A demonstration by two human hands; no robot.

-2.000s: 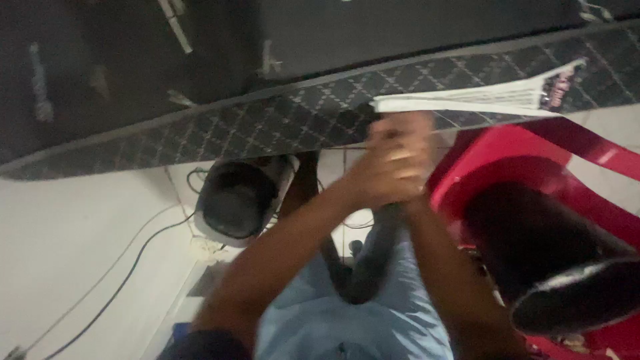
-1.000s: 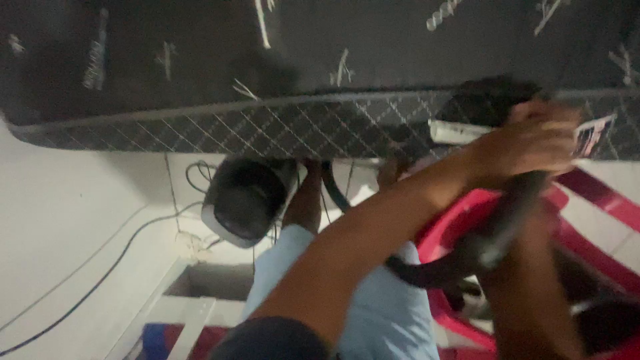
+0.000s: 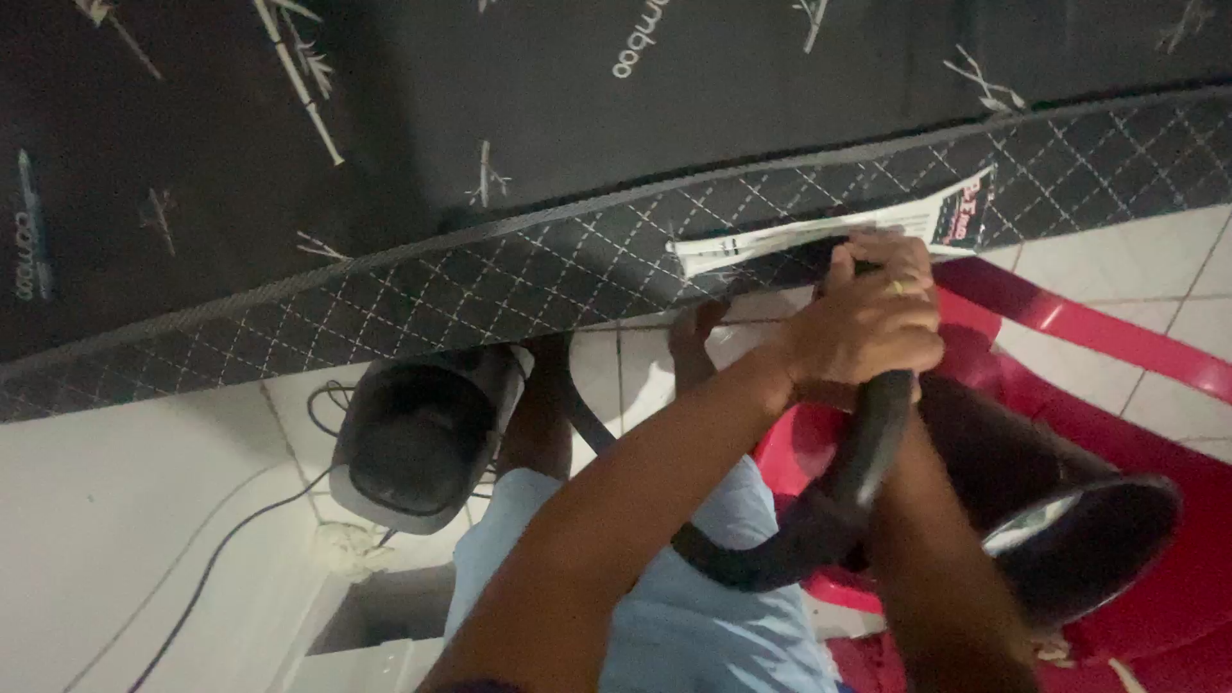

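Observation:
My left hand [image 3: 871, 322], with a ring on one finger, is wrapped around the upper end of a thick black hose [image 3: 876, 438] with a curved, stiff handle part. Just below and behind it, my right hand [image 3: 835, 393] is also closed on the hose, largely hidden. The hose end is at the quilted side of a dark mattress [image 3: 462, 279], by a white printed label [image 3: 808, 236]; its tip is hidden, so contact cannot be told. From the handle, the hose loops down across my lap and up toward the floor on the left.
A red plastic chair [image 3: 1136, 452] stands at the right with a black cylindrical container [image 3: 1011, 462] on or against it. A black and grey appliance [image 3: 423, 438] is on the tiled floor at the left, near cables [image 3: 226, 539] and a white wall [image 3: 96, 500]. My feet are below the mattress edge.
Both hands, still on the hose, have moved left along the mattress side from near the label's right end one second ago. The label's middle shows again.

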